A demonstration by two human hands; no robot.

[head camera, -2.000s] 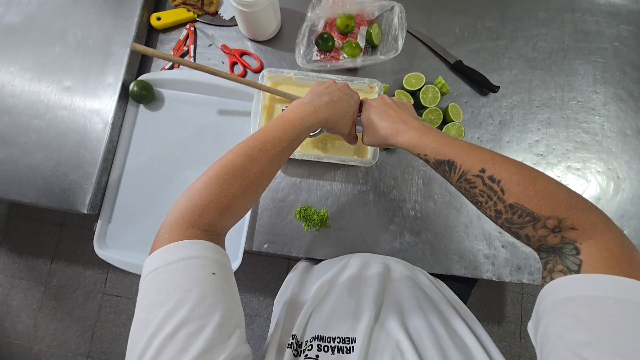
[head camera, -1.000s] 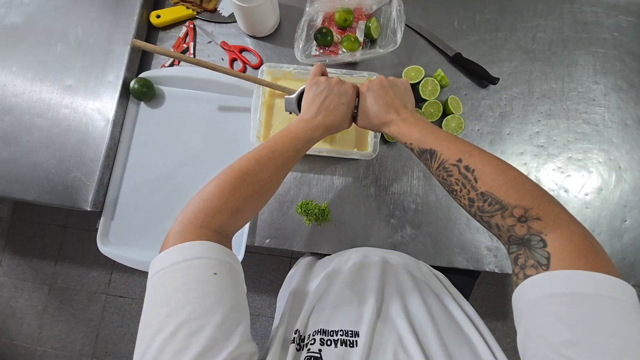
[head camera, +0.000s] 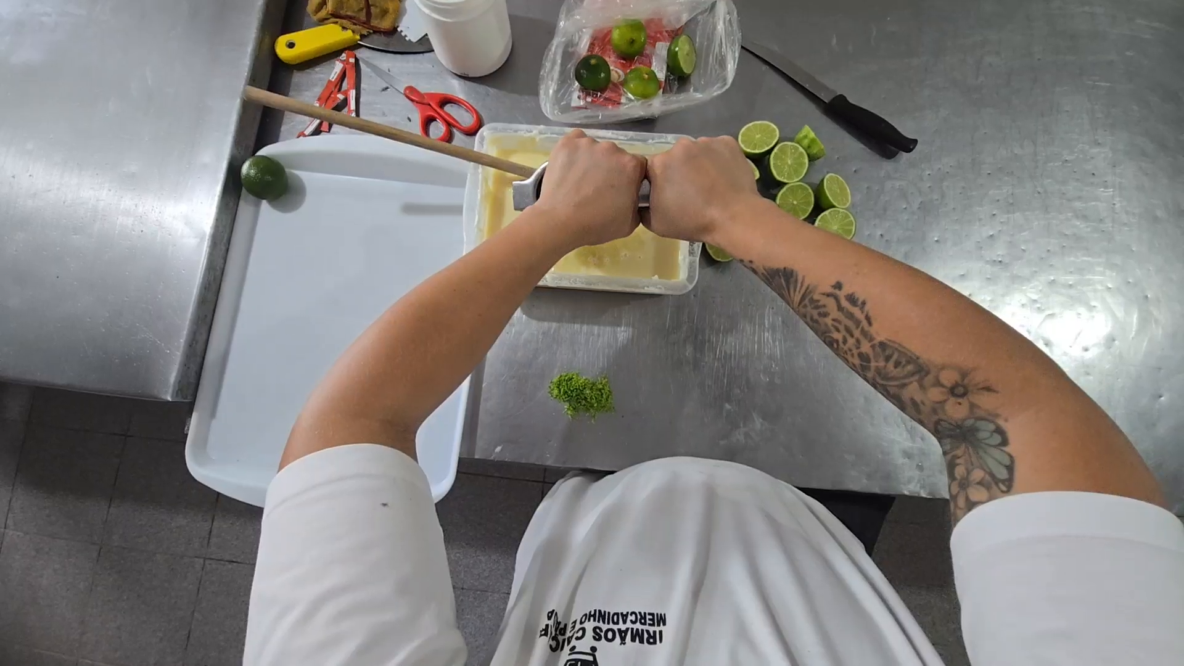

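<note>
Both my hands are closed side by side on a metal hand squeezer (head camera: 527, 191), held over a rectangular plastic container (head camera: 683, 283) of pale yellow cream (head camera: 629, 256). My left hand (head camera: 592, 185) wraps its left part, where a rounded metal end shows. My right hand (head camera: 698, 185) is pressed against the left one, and its fingers hide what they grip. A wooden stick (head camera: 388, 131) slants from the upper left to the container, its right end by the squeezer. Several cut lime halves (head camera: 789, 163) lie on the steel table right of my right hand. What is inside the squeezer is hidden.
A white tray (head camera: 342, 305) with a whole lime (head camera: 265, 177) lies at left. Behind are red scissors (head camera: 442, 113), a yellow-handled tool (head camera: 317, 43), a white tub (head camera: 470, 37) and a plastic bag (head camera: 569, 69) with limes. A black-handled knife (head camera: 869, 122) lies back right; green zest (head camera: 581, 394) lies in front.
Two seconds ago my hands covered most of the squeezer; its metal end now shows beside my left hand. Both hands remain together over the container.
</note>
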